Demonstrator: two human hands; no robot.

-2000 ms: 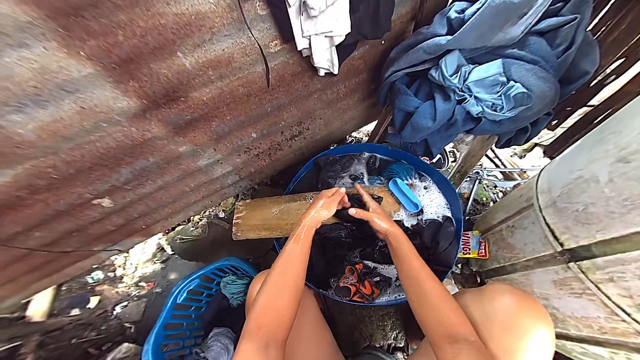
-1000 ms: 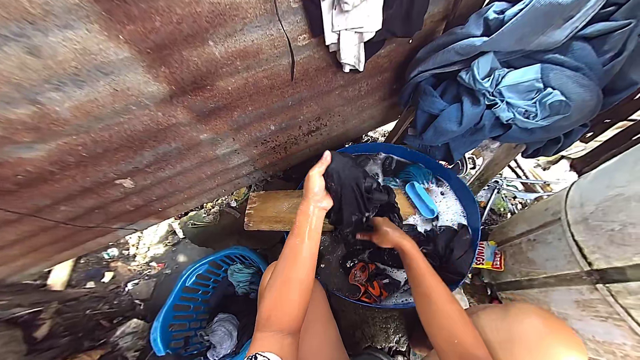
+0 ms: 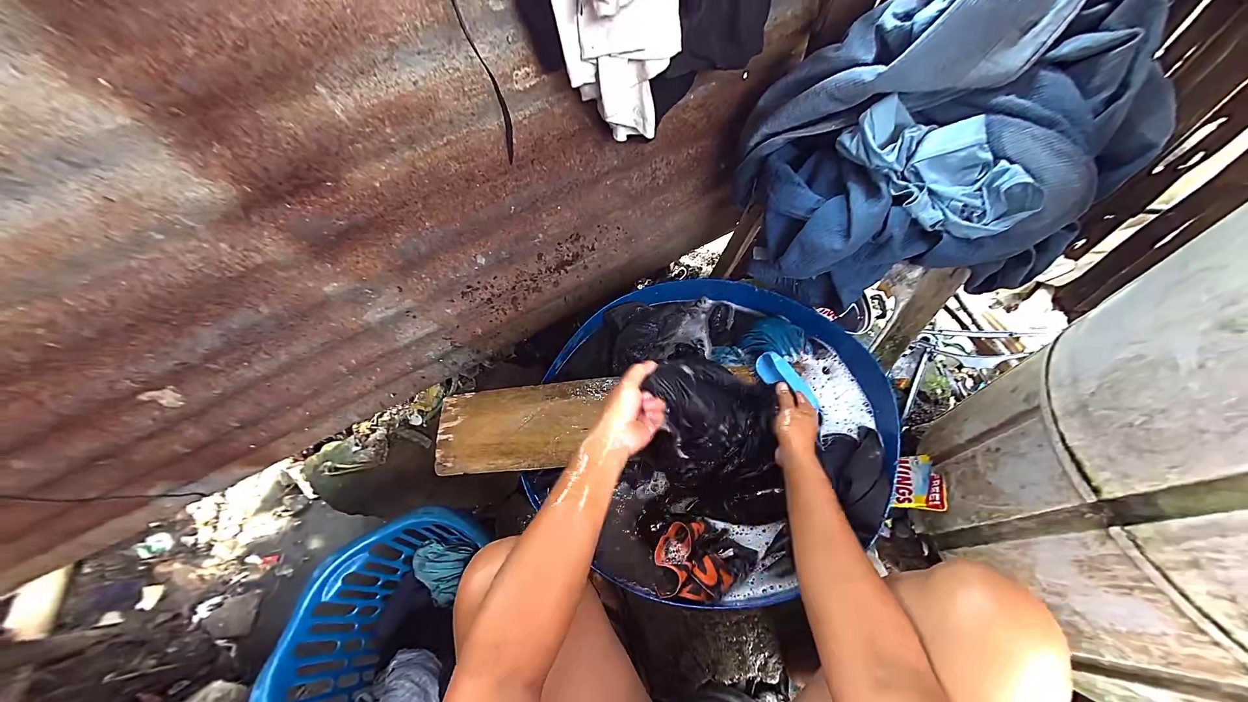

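A wet black garment [image 3: 707,419] lies bunched over a wooden board [image 3: 526,426], which reaches across a round blue tub [image 3: 889,409] of sudsy water. At the garment's left side is my left hand [image 3: 632,414], fingers curled; whether it grips the cloth I cannot tell. My right hand [image 3: 797,424] is at the garment's right side, its fingers on the end of a light-blue brush-like thing [image 3: 777,371], whose underside is hidden. Soaking in the tub are more dark clothes, a teal cloth [image 3: 772,338] and an orange-and-black cloth [image 3: 694,561].
A blue plastic laundry basket [image 3: 336,561] with clothes stands at lower left. Rusty corrugated metal sheeting [image 3: 292,244] rises on the left. Blue fabric [image 3: 936,146] hangs over wood at upper right. A packet [image 3: 919,485] lies between the tub and a large grey container [image 3: 1141,419].
The black garment, held up by my left hand a second ago, now lies lower over the board. My right hand has moved from the garment's lower edge up to the light-blue thing.
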